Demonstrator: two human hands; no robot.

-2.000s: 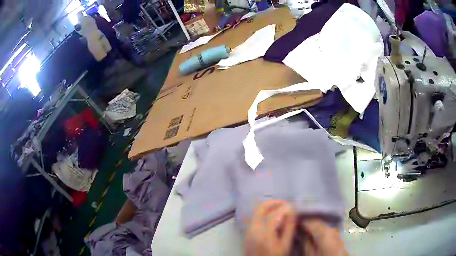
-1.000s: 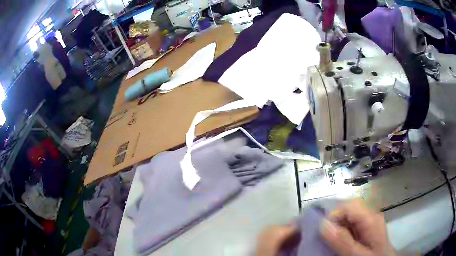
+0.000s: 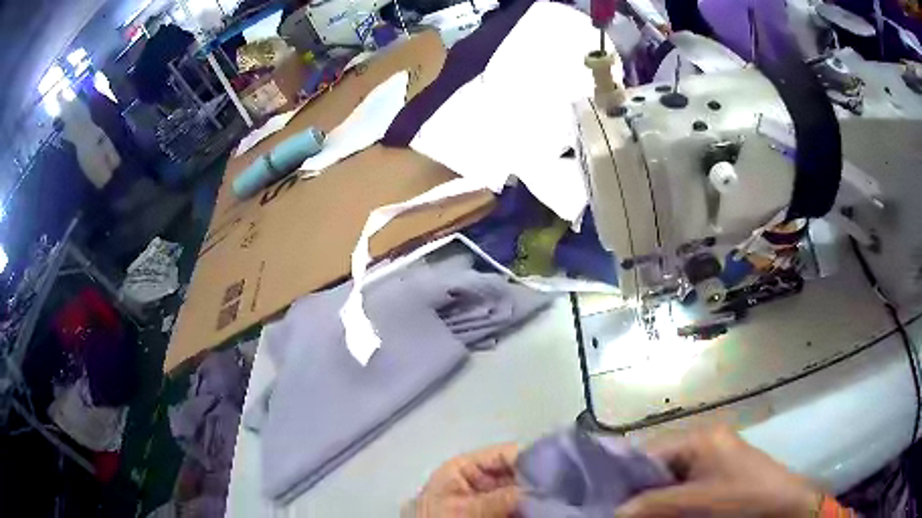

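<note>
A small grey-lilac cloth piece (image 3: 581, 473) is bunched between my hands at the bottom of the view, in front of the machine bed, slightly blurred. My left hand (image 3: 470, 488) grips its left side. My right hand (image 3: 723, 481) grips its right side. Folded grey-lilac panels (image 3: 354, 390) lie on the white table to the left, with a white strip (image 3: 358, 324) looped over them. The sewing machine head (image 3: 687, 172) stands at the right. Its lit needle area (image 3: 652, 324) has no grey-lilac cloth under it.
A cardboard sheet (image 3: 303, 238) lies behind the panels, with a light blue roll (image 3: 278, 162) on it. White pieces (image 3: 516, 101) and dark purple cloth (image 3: 435, 96) lie behind the machine. A grey-lilac heap (image 3: 212, 405) hangs beside the table. A dark band hangs over the machine arm.
The view has swung right since the first frame. My hands have moved from the panels to the front of the machine with a small piece. In the last second the piece has become more bunched.
</note>
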